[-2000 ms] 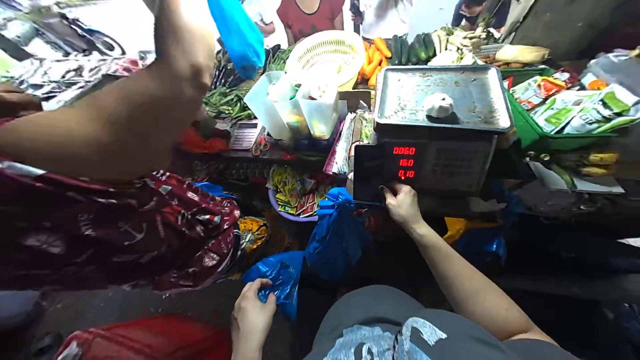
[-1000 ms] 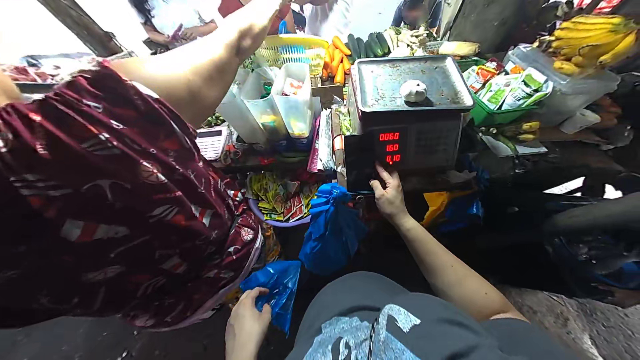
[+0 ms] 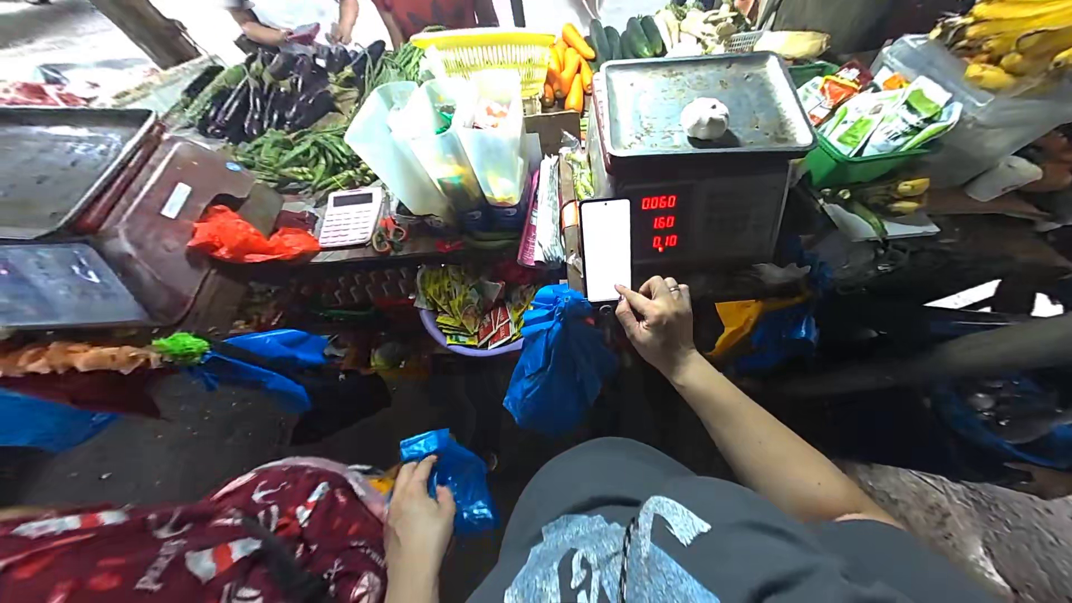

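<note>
My left hand (image 3: 420, 502) holds a blue plastic bag (image 3: 462, 479) low beside my lap. With the index finger extended, my right hand (image 3: 657, 322) touches the lower edge of a phone (image 3: 606, 249) whose screen is lit white. The phone leans upright against the front of a digital scale (image 3: 708, 219) with a red lit display. On the scale's metal pan (image 3: 620, 109) sits a garlic bulb (image 3: 704, 118). Left of my right hand hangs a blue plastic bag (image 3: 557, 360), above the one in my left hand.
A purple basin of sachets (image 3: 469, 345), clear plastic containers (image 3: 452, 142), a calculator (image 3: 350, 216) and scissors (image 3: 388, 235) lie left of the scale. Eggplants (image 3: 268, 96) and carrots (image 3: 572, 67) stand behind; a green basket (image 3: 863, 167) is right. A person in patterned maroon clothing (image 3: 285, 536) is close at left.
The person in maroon has moved lower at the left, and the raised arm no longer blocks the view. The phone screen has turned from dark to white. My left hand still holds the bag.
</note>
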